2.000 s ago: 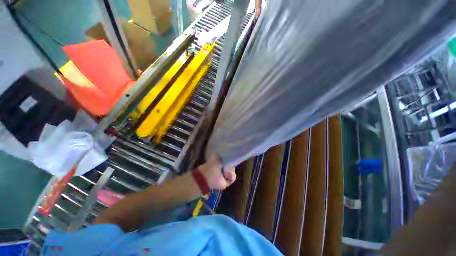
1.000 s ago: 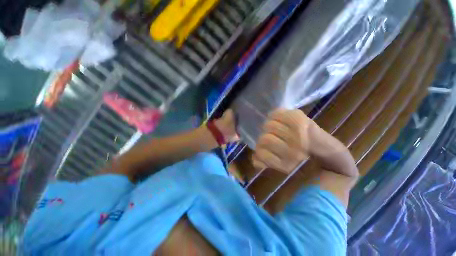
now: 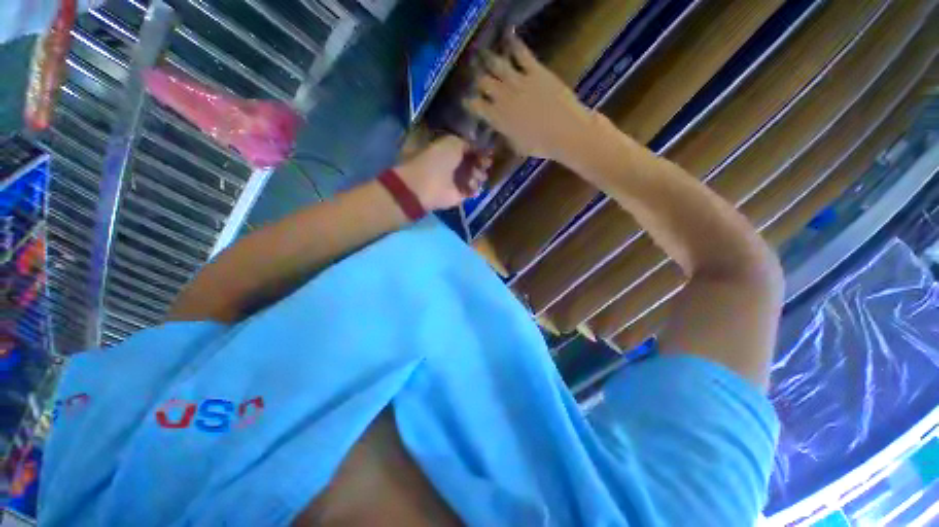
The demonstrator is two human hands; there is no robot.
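Tall open cartons (image 3: pixel 710 170) stand side by side, brown inside with pale edges. A carton with a blue printed face (image 3: pixel 445 51) is at the top middle. My left hand (image 3: pixel 448 173), with a red wristband, is curled at the near end of this carton; what its fingers hold is hidden. My right hand (image 3: pixel 525 103) is just above and to the right, fingers spread over the dark carton opening, with nothing seen gripped. The grey bagged panel is not clearly visible; something dark and blurred lies between the hands.
Metal rollers (image 3: pixel 196 175) run along the left, with a pink wrapped item (image 3: pixel 232 118) and an orange-red strip (image 3: pixel 46 72) on them. A colourful printed box (image 3: pixel 23 340) is at the left edge. Clear wrinkled film (image 3: pixel 875 360) lies at the right.
The grey bagged panel, high above the cartons at first, has gone down out of clear view. My right hand came in, gripped the bunched bag, and now has its fingers spread. The view has tilted down.
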